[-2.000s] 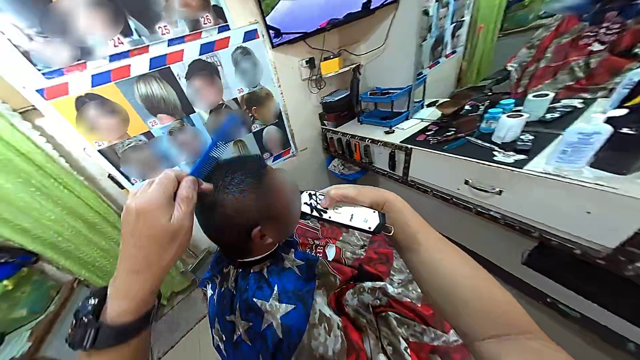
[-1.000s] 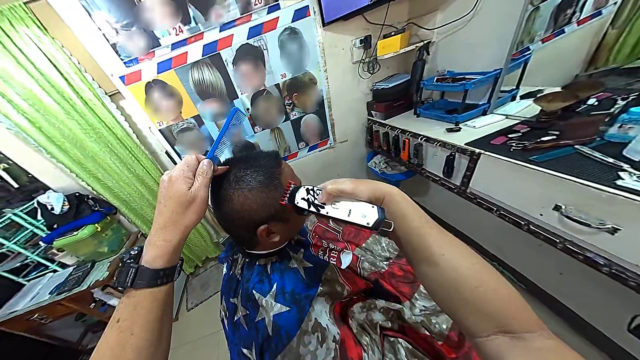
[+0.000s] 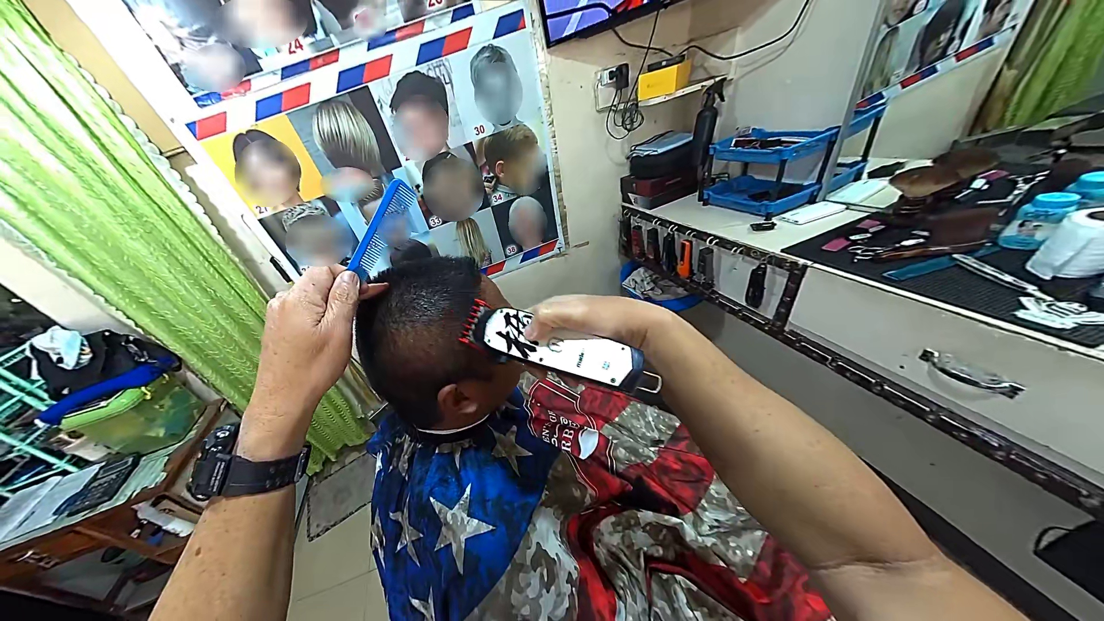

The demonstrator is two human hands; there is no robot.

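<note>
A seated person's head (image 3: 423,345) with short dark hair is at the centre, above a barber cape (image 3: 483,517) with stars, red and camouflage patches. My left hand (image 3: 310,336) grips a blue comb (image 3: 379,226), its teeth end pointing up, with the fingers against the hair at the back of the head. From the right, my right hand (image 3: 595,321) holds a white hair clipper (image 3: 565,349) with black markings. The clipper's red guard comb (image 3: 473,323) touches the hair on the side of the head above the ear.
A haircut poster (image 3: 379,112) hangs on the wall ahead. On the right stands a counter (image 3: 871,285) with a blue tiered tray (image 3: 772,151), brushes and bottles; tools hang along its edge. A cluttered wooden desk (image 3: 112,517) is at the left.
The clipper in my right hand was apart from the hair two seconds ago and now has its guard against the head. The view has shifted somewhat.
</note>
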